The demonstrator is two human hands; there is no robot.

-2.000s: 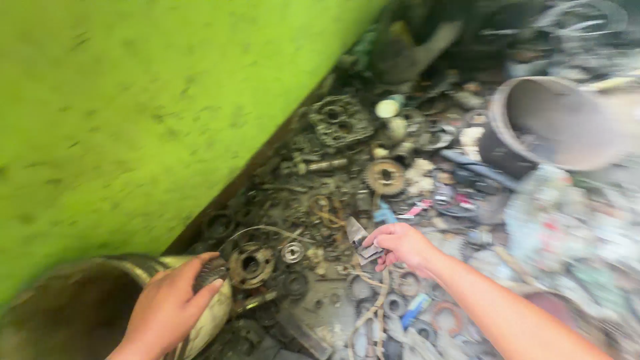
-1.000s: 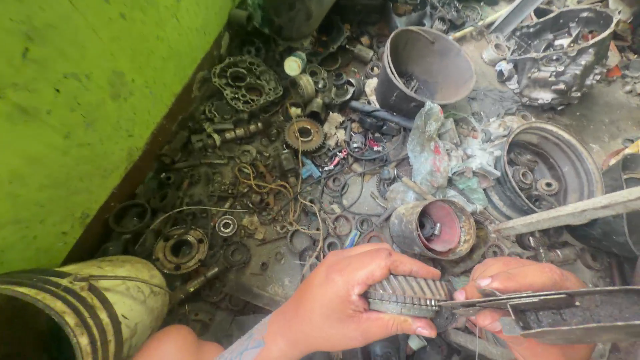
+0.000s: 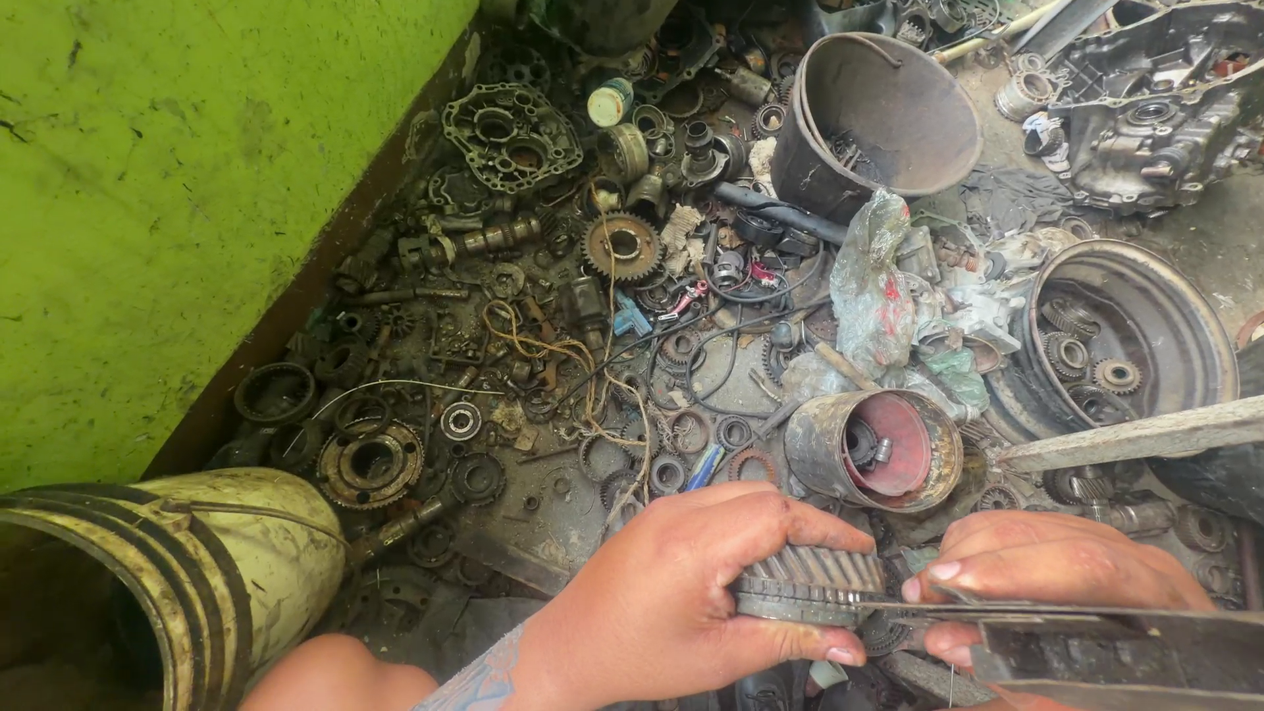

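Observation:
Near the bottom centre, my left hand (image 3: 691, 592) grips a helical metal gear (image 3: 815, 583) by its edges, teeth facing up. My right hand (image 3: 1057, 563) pinches a thin flat metal piece (image 3: 948, 606) whose tip meets the gear's lower toothed ring. Right beneath that hand lies a dark greasy metal channel or tray (image 3: 1116, 657) running off the right edge. Whether the thin piece is part of the channel, I cannot tell. Part of my right fingers is hidden behind the metal.
A dirty yellow bucket (image 3: 252, 533) lies on its side at left, by the green wall (image 3: 178, 178). Gears, bearings and cords cover the floor. Beyond my hands stand a metal can (image 3: 829, 454), a wheel rim (image 3: 1185, 306) with gears, a dark bucket (image 3: 899, 109) and a wooden bar (image 3: 1145, 434).
Two seconds ago my left hand was at the yellow bucket and my right hand reached over the floor parts. One second ago both were at the gear, much as now. The view has shifted.

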